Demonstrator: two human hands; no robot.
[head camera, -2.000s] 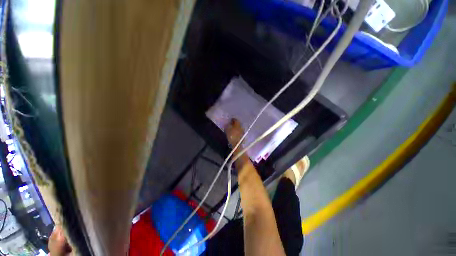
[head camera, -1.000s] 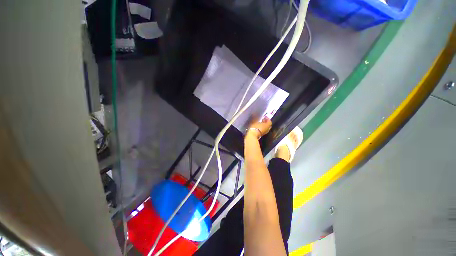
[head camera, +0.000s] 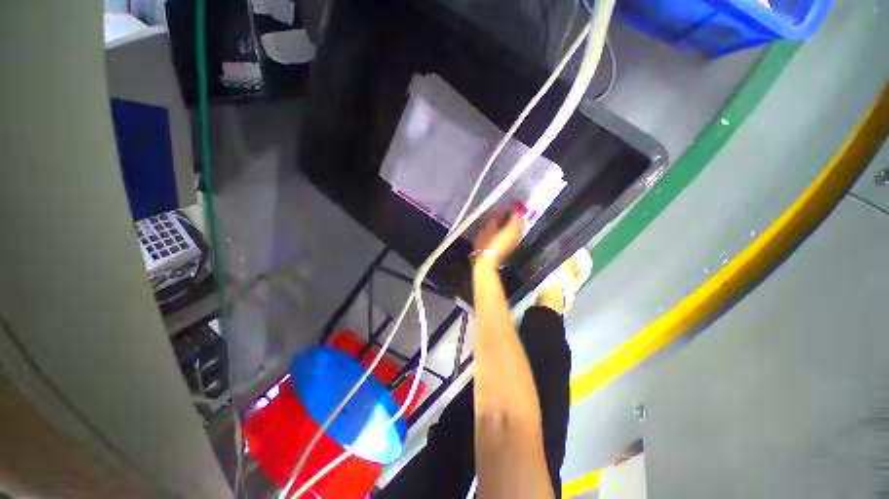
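Observation:
A stack of white printed sheets with some pink edges (head camera: 444, 146) lies in the large black bin (head camera: 634, 161) under the bench. My right hand (head camera: 500, 236) is at the near right corner of the stack, with its fingers closed around the edge of the sheets. The fingertips are partly hidden and blurred. Two white cords (head camera: 531, 151) hang across the view in front of the papers and bin. My left hand is out of the picture.
A blue bin (head camera: 726, 24) stands beyond the black one. A blue stool (head camera: 346, 400) over red (head camera: 278, 429) is at lower left. The bench edge (head camera: 58, 244) fills the left. Green and yellow floor lines (head camera: 721, 292) curve at right.
My right hand has moved from the middle of the sheets to their near right corner. The stack has shifted slightly and shows more pink edge. My left hand has left the picture.

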